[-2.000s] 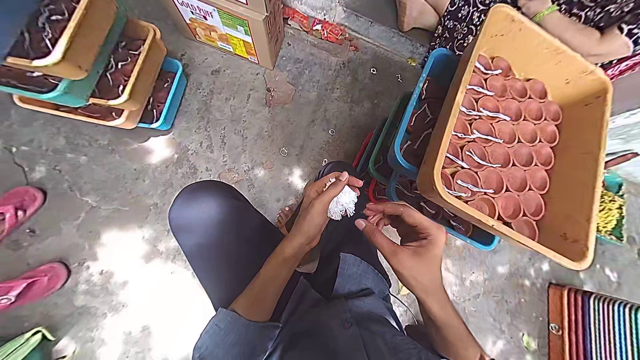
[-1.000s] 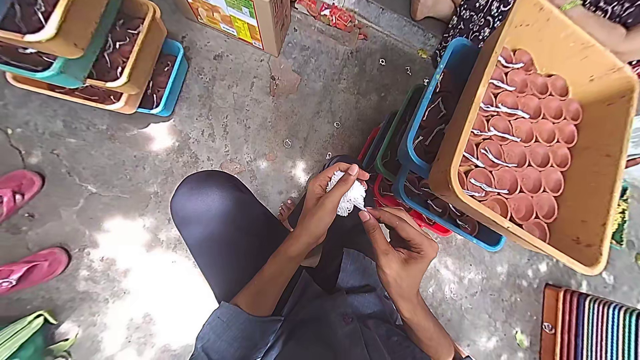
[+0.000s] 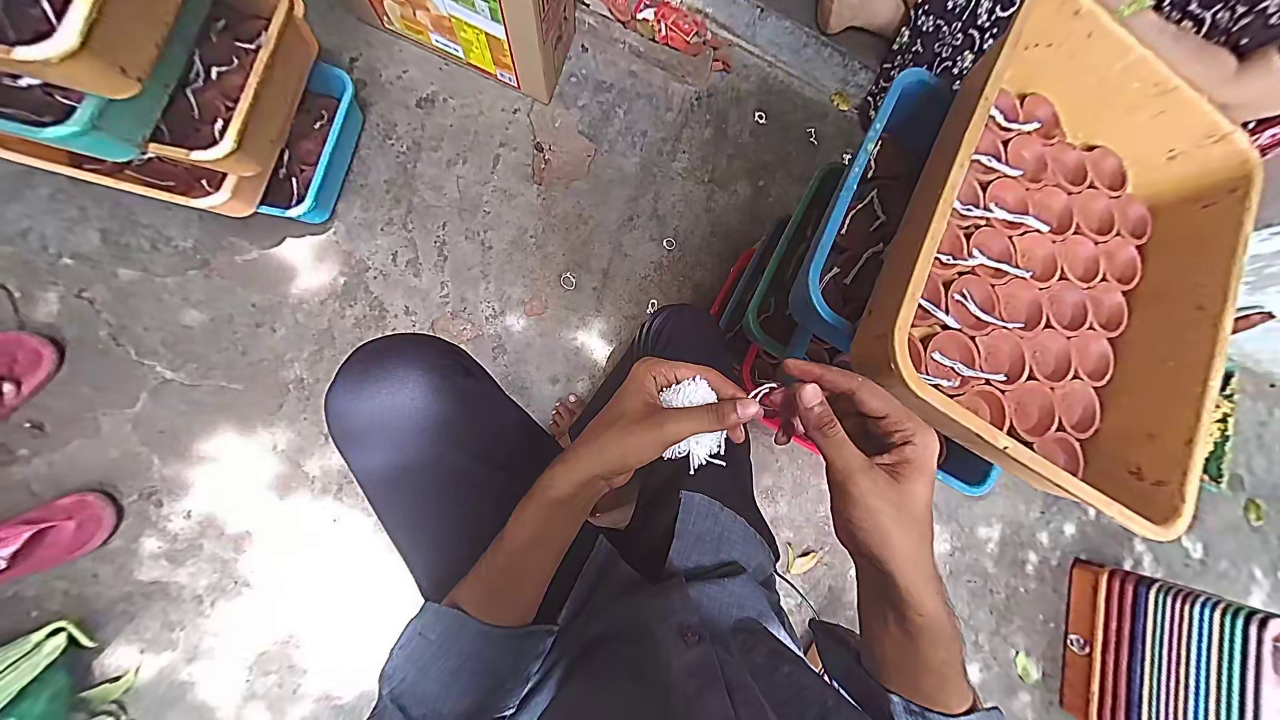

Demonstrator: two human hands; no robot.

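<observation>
My left hand (image 3: 655, 415) is closed around a bundle of white cotton wicks (image 3: 692, 425), whose cut ends hang below the palm. A looped white wick (image 3: 763, 392) shows between the fingertips of both hands; whether my right hand (image 3: 865, 430) grips it is unclear. To the right, a tilted yellow plastic tub (image 3: 1185, 330) holds rows of small clay lamps (image 3: 1050, 260). White wicks lie in the lamps of its left columns, while those farther right show none. Both hands are above my lap, left of this tub.
Stacked crates (image 3: 335, 150) of lamps stand upper left, near a cardboard box (image 3: 545, 50). A blue crate (image 3: 815, 270) and others lie under the tub. Pink slippers (image 3: 70, 530) are at left, a striped bag (image 3: 1170, 630) lower right. Another person's arm (image 3: 1190, 60) is beyond the tub.
My fingertips have drawn a little apart, with a looped wick now showing between them. The wick bundle stays in my left hand. The view has shifted slightly.
</observation>
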